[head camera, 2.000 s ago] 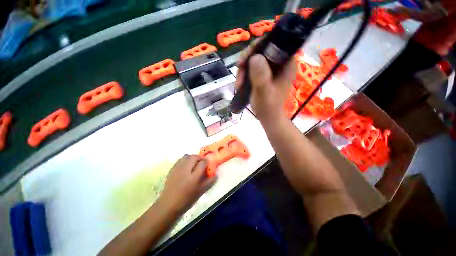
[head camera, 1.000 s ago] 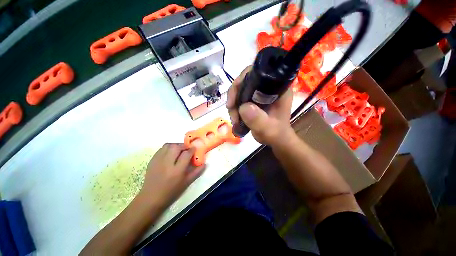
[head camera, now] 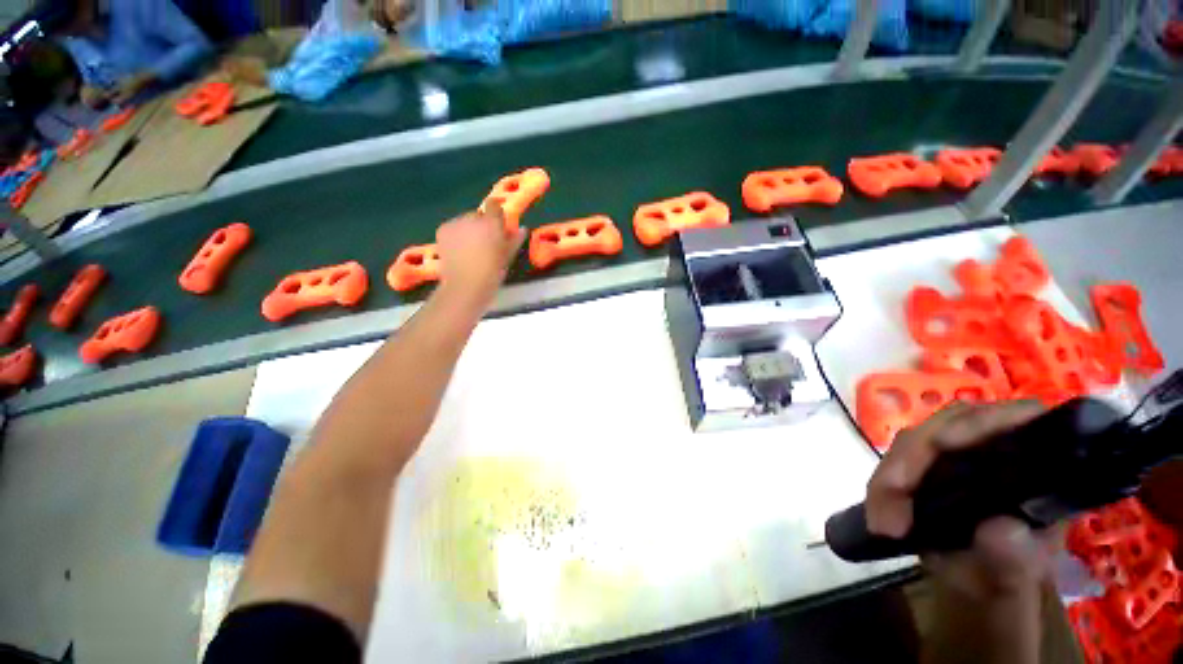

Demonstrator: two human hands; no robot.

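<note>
My left hand (head camera: 480, 249) reaches over the green conveyor and holds an orange housing (head camera: 518, 192) by its near end, above or at the belt among other housings. My right hand (head camera: 967, 499) grips the black electric screwdriver (head camera: 1012, 486), held nearly level at the bench's right front, its thin bit pointing left. The grey screw feeder (head camera: 759, 324) stands on the bench beside the conveyor rail, between my hands.
The green conveyor (head camera: 623, 149) carries spaced orange housings. A heap of orange housings (head camera: 999, 331) lies right of the feeder. More orange parts (head camera: 1122, 564) sit at the lower right. A blue bin (head camera: 223, 486) is at the left. Dark specks lie on the bench's yellowish patch. A person is at the upper left.
My left hand has moved from the bench to the conveyor with the housing. My right hand has moved right with the screwdriver, now tipped nearly level. The view has shifted left.
</note>
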